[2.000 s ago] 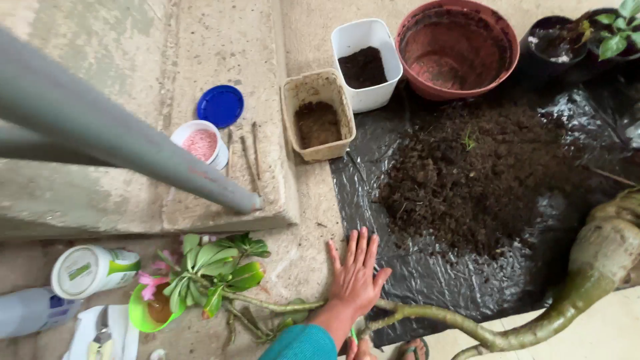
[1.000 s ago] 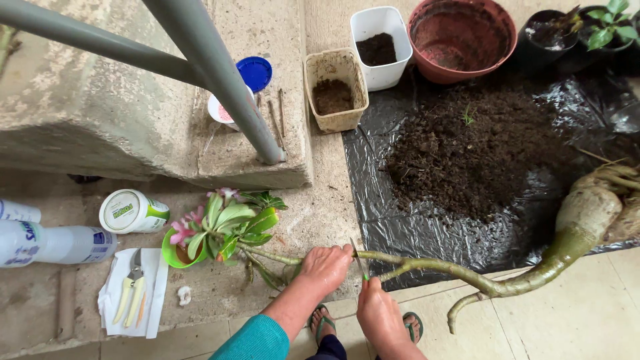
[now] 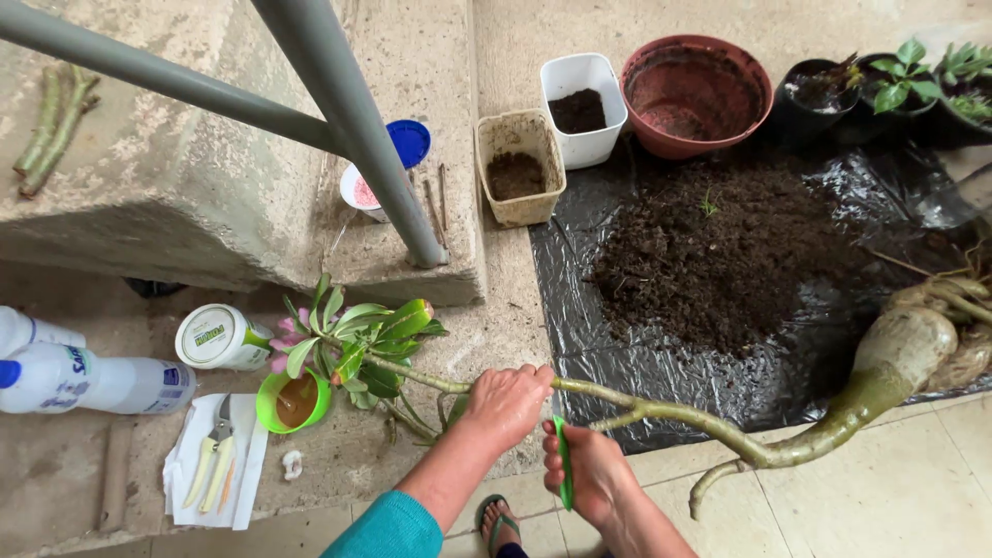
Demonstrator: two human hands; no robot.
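A long bare branch [image 3: 697, 422] of a thick-stemmed plant runs from its swollen base [image 3: 907, 341] at the right to a leafy end [image 3: 387, 333] with pink flowers at the left. My left hand [image 3: 508, 403] is closed around this branch near the middle of the view. Just right of and below it, my right hand [image 3: 589, 473] grips a green-handled knife [image 3: 565, 465], its blade upright against the branch. Part of the blade is hard to make out. Dark soil [image 3: 721, 256] lies heaped on a black plastic sheet [image 3: 573, 310] beyond the branch.
A grey metal railing [image 3: 364, 132] crosses the upper left. Pots stand at the back, among them a reddish pot [image 3: 697, 97]. Pruning shears [image 3: 213, 457] rest on white paper at the lower left, near a green cup [image 3: 293, 401], a white tub [image 3: 213, 337] and plastic bottles [image 3: 101, 377].
Two seconds ago my left hand lay spread over the branch; now it is closed around it. The right hand with the green-handled knife has come into fuller view. The view has shifted.
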